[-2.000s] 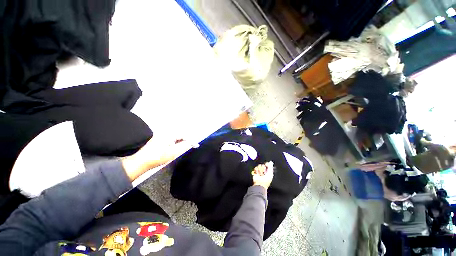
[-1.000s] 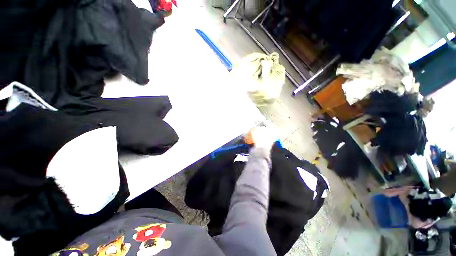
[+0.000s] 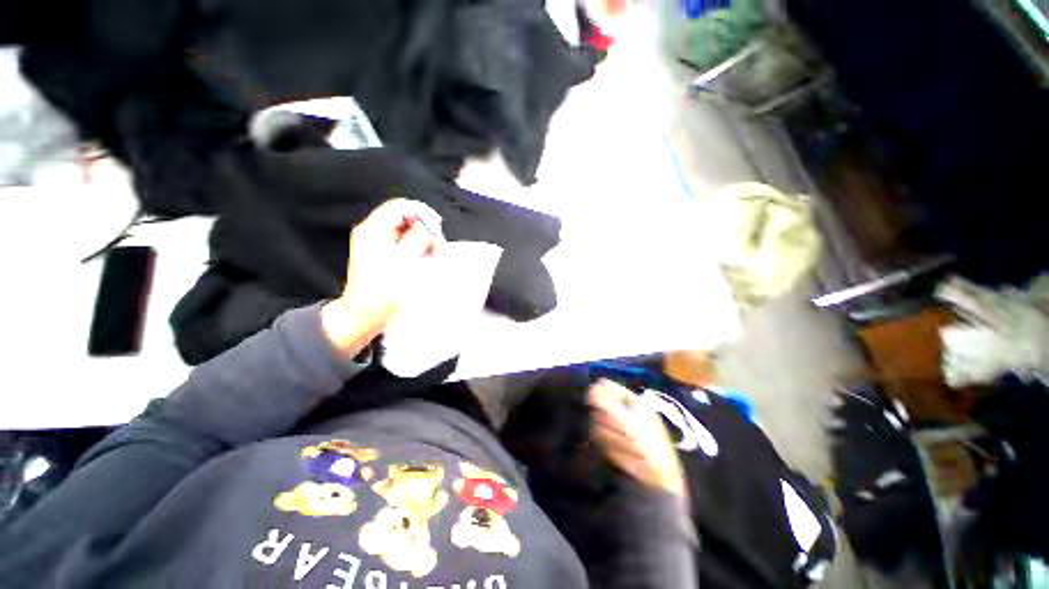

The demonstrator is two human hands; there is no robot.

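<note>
A white half-moon piece (image 3: 443, 313) lies on the bunched black garment (image 3: 293, 230) near the table's front edge. My left hand (image 3: 391, 262) is at the white piece's left side, its fingers curled together at the tips; I cannot tell whether it grips the piece or something small. My right hand (image 3: 633, 435) is blurred, beyond the table's front edge at the right, against dark cloth. I cannot tell what, if anything, it holds.
A dark phone (image 3: 122, 301) lies on the white tabletop (image 3: 644, 276) at the left. A larger black heap (image 3: 391, 69) is at the back. Black garments (image 3: 736, 483) are piled below the table at the right. A cream sack (image 3: 773, 242) stands beyond.
The view has swung left. My left hand, out of view one second ago, is now at the white piece. My right hand has drawn back from the table's right corner towards my body.
</note>
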